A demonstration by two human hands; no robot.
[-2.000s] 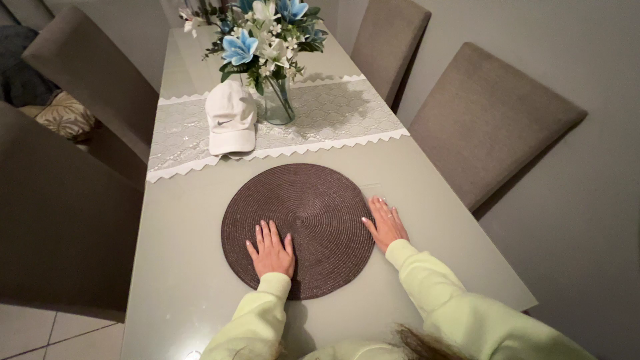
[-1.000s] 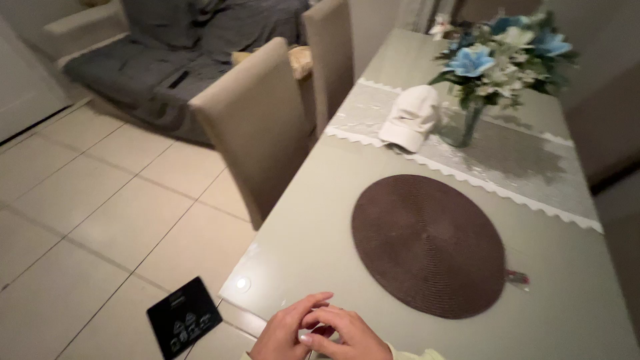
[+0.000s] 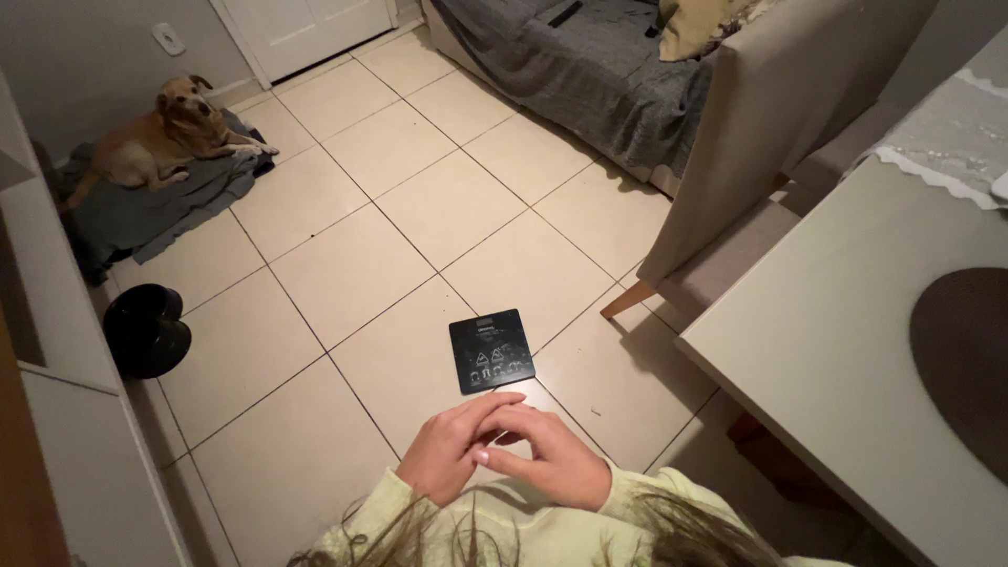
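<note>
My left hand and my right hand are clasped loosely together in front of my body, at the bottom centre of the head view. Neither holds any object that I can see, though the palms are hidden. Just beyond the fingertips, a black digital bathroom scale lies flat on the tiled floor. At the right edge, a round dark brown woven placemat rests on the pale dining table, cut off by the frame.
A tan dog lies on a dark blanket at the upper left. Nearer are black bowls beside a white cabinet. An upholstered chair stands between the table and a sofa under a grey cover.
My hands have left the placemat and table, where they lay two seconds ago, and are now clasped together. The view has swung far left, toward the floor.
</note>
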